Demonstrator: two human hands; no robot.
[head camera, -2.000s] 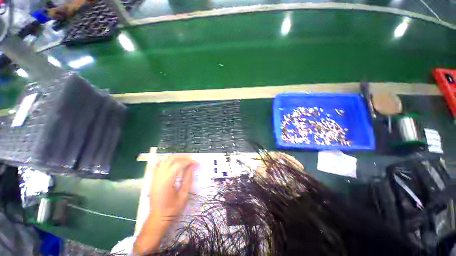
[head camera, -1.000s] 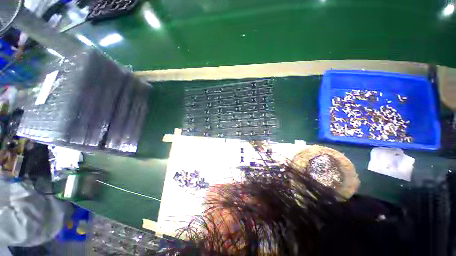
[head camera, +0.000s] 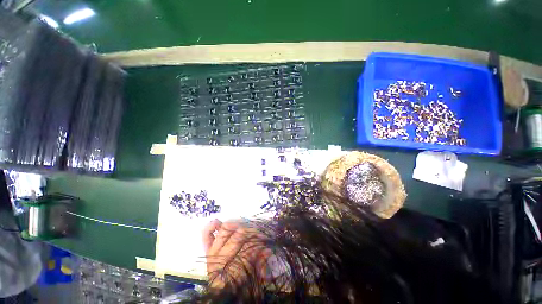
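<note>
A white work sheet (head camera: 196, 166) lies in front of me. Small dark components (head camera: 195, 203) form a loose pile on its left, a larger pile lies right of the middle, and a few stand near the top edge. A tan ring dish (head camera: 389, 178) holds small silvery metal parts (head camera: 364, 183) at the sheet's right. My left hand (head camera: 229, 246) is low over the sheet, fingers bent, partly behind dark hair; whether it holds anything is hidden. My right hand cannot be made out behind the hair.
A clear blister tray (head camera: 243, 107) with dark parts lies beyond the sheet, another (head camera: 119, 282) at lower left. A blue parts bin (head camera: 431, 65) and crumpled white paper (head camera: 441, 169) are right. Stacked trays (head camera: 53, 107) stand left. A thin pale line (head camera: 113, 222) runs from a spool (head camera: 35, 219).
The view has shifted and tilted further down. My left hand has moved from the sheet's upper left to its lower middle, uncovering the left pile. The ring dish is now more visible.
</note>
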